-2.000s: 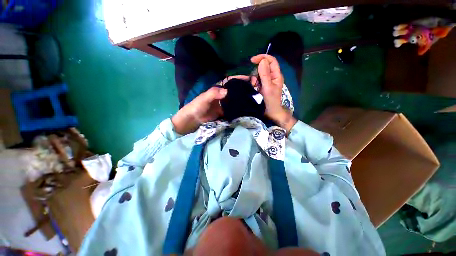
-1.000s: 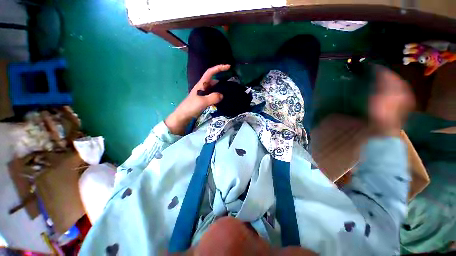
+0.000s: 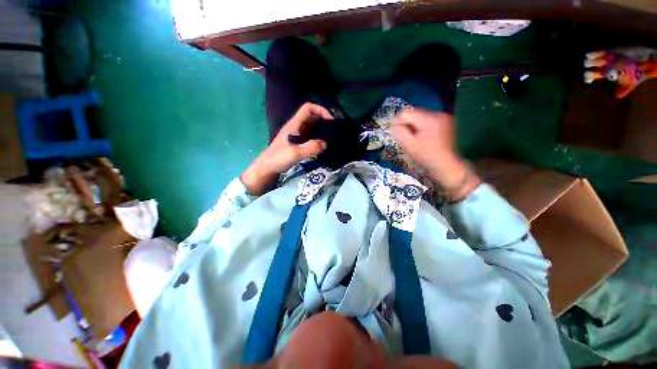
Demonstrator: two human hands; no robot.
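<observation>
A black plush penguin (image 3: 337, 142), seen only as a black lump with a small white spot at its right edge, lies in my lap on the printed apron (image 3: 401, 193). My left hand (image 3: 294, 143) holds its left side between thumb and fingers. My right hand (image 3: 431, 142) is just right of the toy, blurred, with thumb and fingertips closed together near the white spot. A needle or thread at those fingertips cannot be made out.
The white tabletop edge (image 3: 288, 16) runs across the front. An open cardboard box (image 3: 587, 249) stands at the right, an orange-pink plush toy (image 3: 625, 72) lies far right, and a blue crate (image 3: 61, 126) stands at the left.
My right hand was at the toy, swung far out to the right, and is now back beside it. My left hand keeps hold of the toy.
</observation>
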